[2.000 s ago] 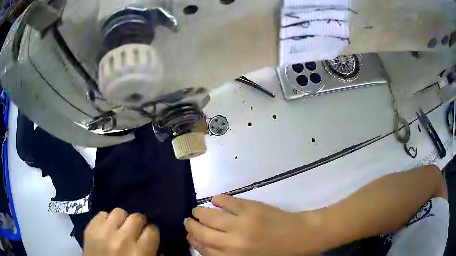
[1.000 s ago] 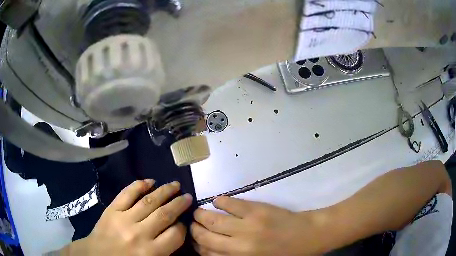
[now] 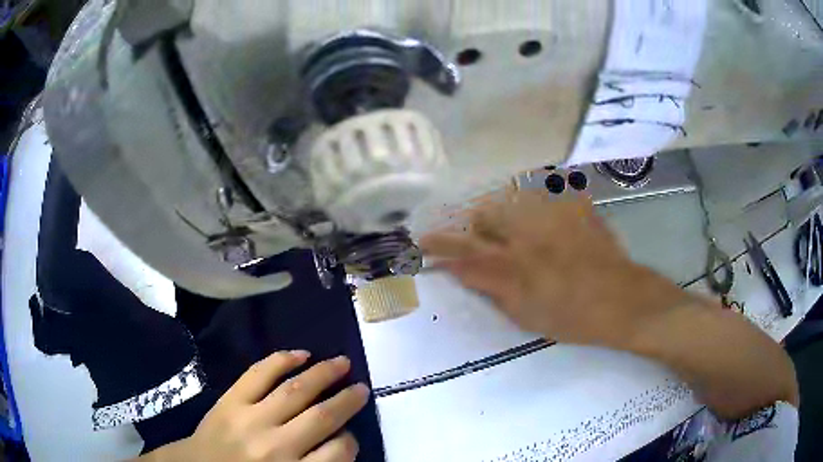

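Observation:
A dark fabric panel (image 3: 271, 325) lies on the white table and runs under the machine head. My left hand (image 3: 293, 415) rests flat on its lower part, fingers slightly spread. My right hand (image 3: 532, 262) is blurred over the machine bed, its fingertips beside the small cream ribbed knob (image 3: 388, 299). Whether it holds anything cannot be told. A dark cut piece with a speckled patterned strip (image 3: 153, 395) lies to the left. The sewing machine head (image 3: 244, 135) with its big ribbed dial (image 3: 379, 167) hides much of the sewing area; the needle is not clearly visible.
A silver phone (image 3: 645, 190) lies behind my right forearm. Dark snips (image 3: 769, 275) and silver loop handles (image 3: 719, 268) are at the right. A white ribbed band with threads (image 3: 636, 99) wraps the machine arm. A blue rim (image 3: 7, 388) shows at the left edge.
My right hand has left the fabric's right edge and moved up over the bed towards the machine head. My left hand has come down flat on the panel. The camera view has shifted.

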